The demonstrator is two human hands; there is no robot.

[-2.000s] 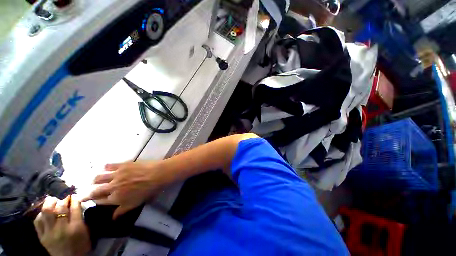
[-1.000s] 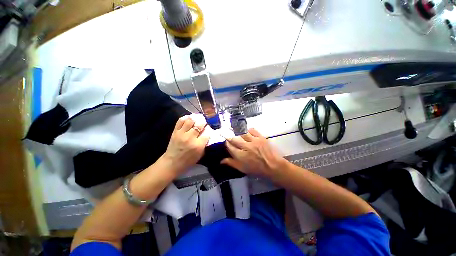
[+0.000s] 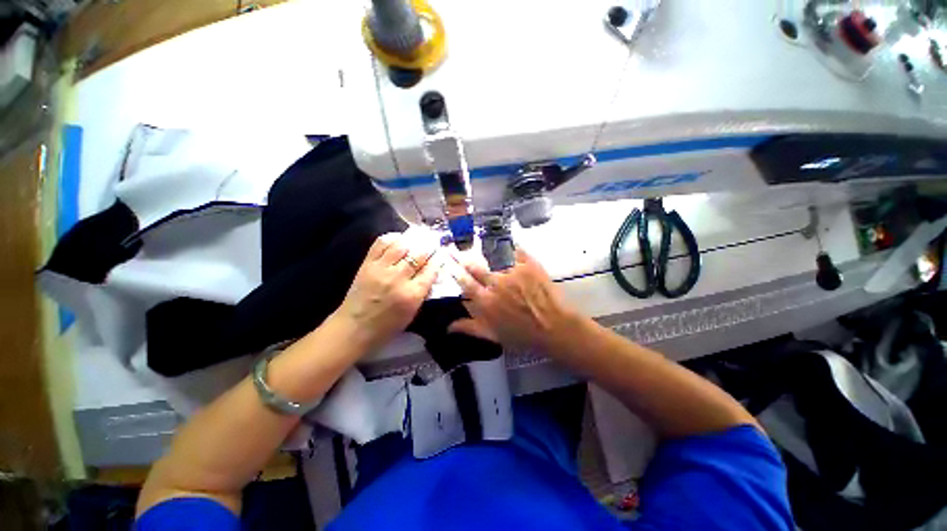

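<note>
The light-grey and black garment piece (image 3: 208,264) lies heaped left of the needle and hangs over the table's front edge. My left hand (image 3: 389,282) pinches its pale edge just left of the presser foot area, fingers bent. My right hand (image 3: 514,301) holds the fabric just right of and in front of the needle area, fingertips on the pale and black cloth. The fingertips of both hands are close together under the white sewing machine head (image 3: 675,93). The needle tip is lost in glare.
Dark-handled scissors (image 3: 655,254) lie on the table right of my right hand. A ruler strip (image 3: 685,324) runs along the front edge. A black-and-white bundle (image 3: 841,415) is at the lower right. A brown board (image 3: 36,301) is at the far left.
The view swung from the machine's right side back to the needle area. In the last second the hands kept nearly the same place, and the garment piece shifted slightly.
</note>
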